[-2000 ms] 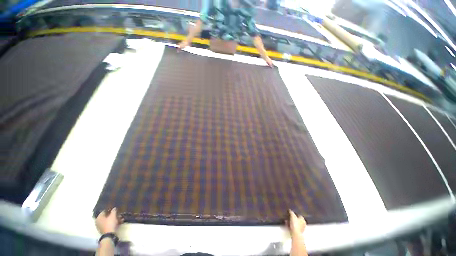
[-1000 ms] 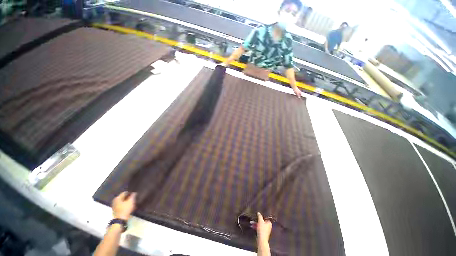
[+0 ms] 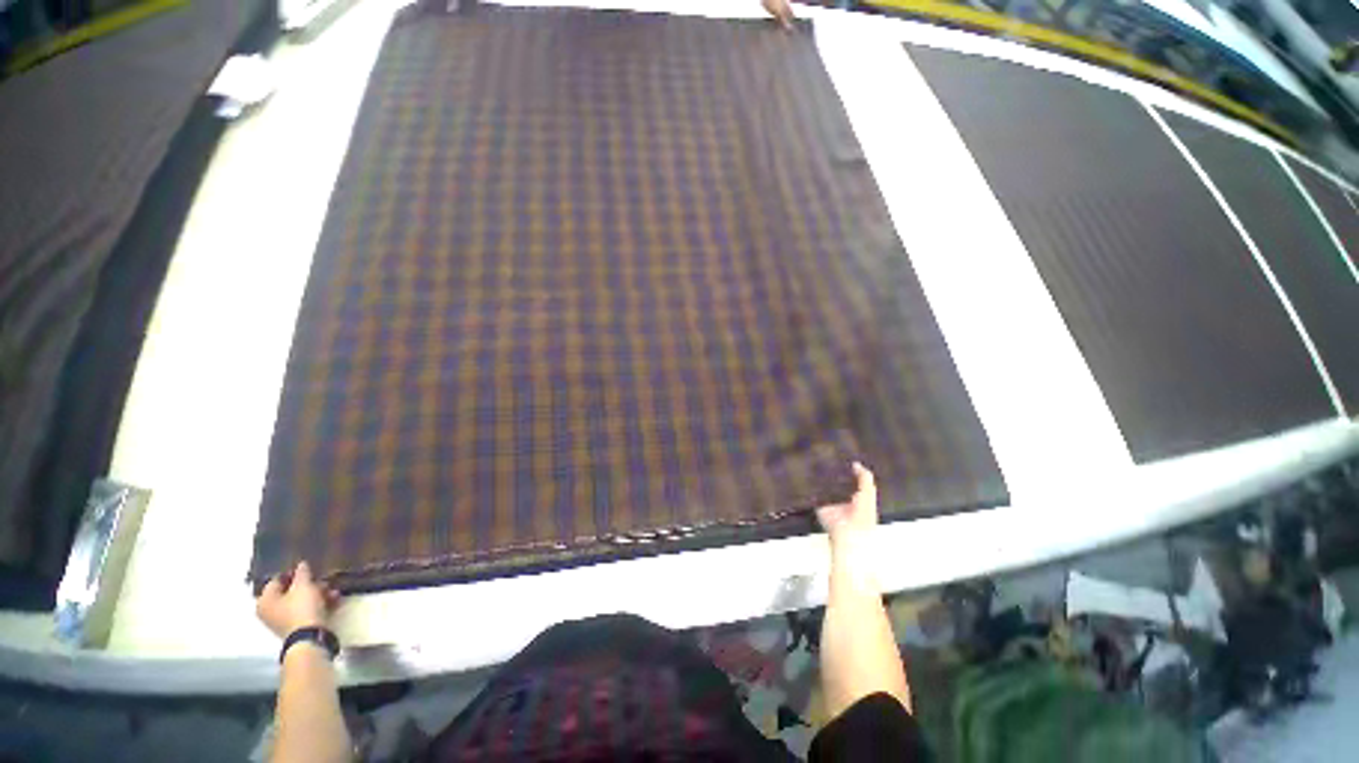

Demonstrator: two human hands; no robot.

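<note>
A large brown checked fabric ply (image 3: 581,298) lies on a pile of the same cloth in front of me. My left hand (image 3: 298,601) holds the near left corner of the cloth, with a dark band on the wrist. My right hand (image 3: 850,504) grips the near edge of the ply, short of the right corner, with small folds in the cloth around it. The frayed near edge runs between my hands, and a dark layered edge shows below it. At the far edge, another person's fingers (image 3: 778,12) touch the far right corner.
A large fabric stack (image 3: 90,194) lies at the left, with a silvery metal block (image 3: 102,559) near its front and white paper (image 3: 242,82) near its far end. Flat dark plies (image 3: 1103,254) lie at the right. Fabric scraps (image 3: 1177,596) cover the floor at the near right.
The loose ply, folded over and dark at the left a second ago, now lies spread out. My left hand is at the near left corner, and my right hand has moved right along the near edge.
</note>
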